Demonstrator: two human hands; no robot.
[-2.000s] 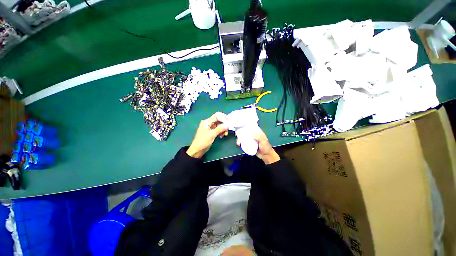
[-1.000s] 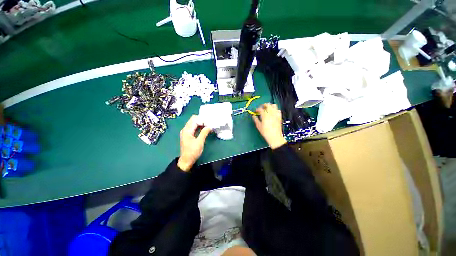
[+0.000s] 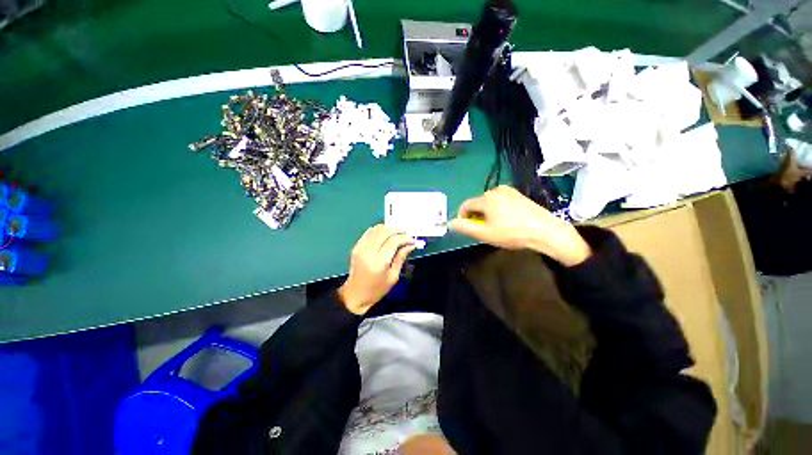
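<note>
A white plastic housing (image 3: 416, 213) is near the bench's front edge, its flat rectangular face up. My left hand (image 3: 377, 263) holds it at its lower left, fingertips on its near edge. My right hand (image 3: 515, 219) is closed around the yellow-handled pliers (image 3: 471, 216), with only a bit of yellow showing at the fingers. The pliers' tip is at the housing's right edge; whether it touches cannot be told.
Metal-and-brown parts (image 3: 270, 151) and small white pieces (image 3: 358, 130) lie left of the screw feeder (image 3: 434, 89). The black screwdriver (image 3: 478, 71) leans over it. Black cables (image 3: 512, 133), heaped housings (image 3: 623, 115) and a carton (image 3: 659, 258) are right. Another person's hand (image 3: 791, 171) is far right.
My right hand has taken up the yellow-handled pliers from the bench and brought them to the housing. The housing has turned so that its flat face shows. The camera view has shifted.
</note>
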